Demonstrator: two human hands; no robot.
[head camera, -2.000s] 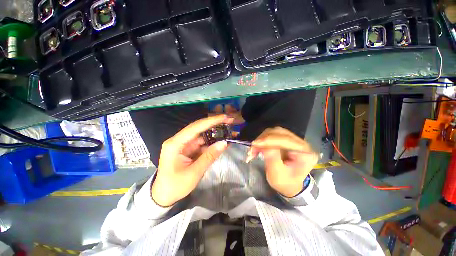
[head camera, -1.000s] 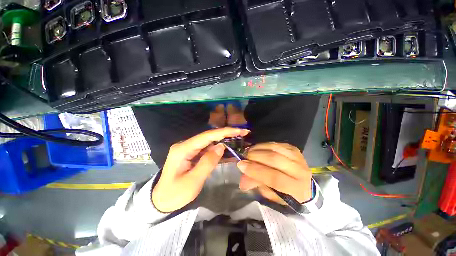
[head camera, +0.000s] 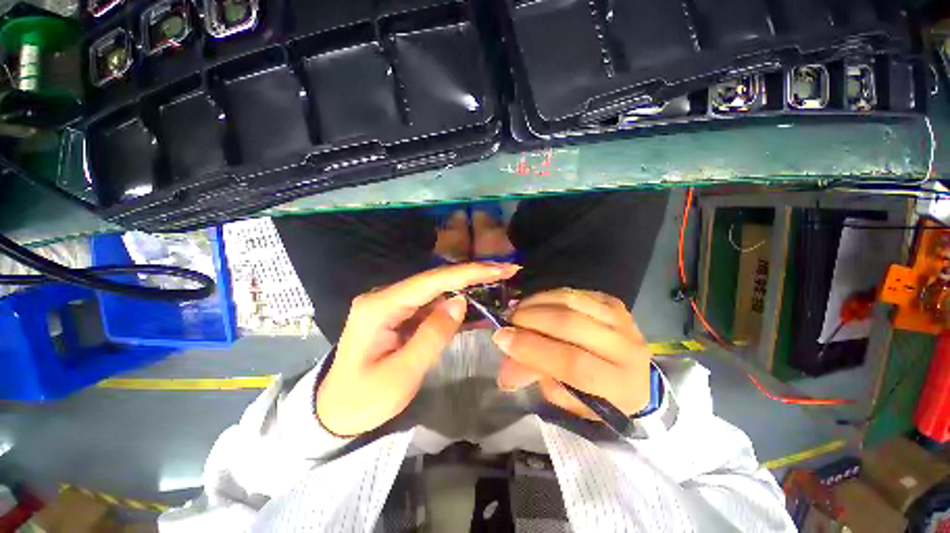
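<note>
My left hand holds a small dark watch case assembly between thumb and fingers over my lap; the fingers cover most of it. My right hand holds tweezers with a thin metal front and a dark rear end that points down to the right. The tweezers' tip is at the case, by my left thumb; the exact contact is too small to tell.
Black blister trays lie on the green bench, with square cases in some pockets. A green reel and black cable are at left. Blue bins stand below. An orange fixture is at right.
Since two seconds ago, my right hand has turned, so the tweezers slant down to the right instead of lying nearly level. My left fingers now cover more of the case.
</note>
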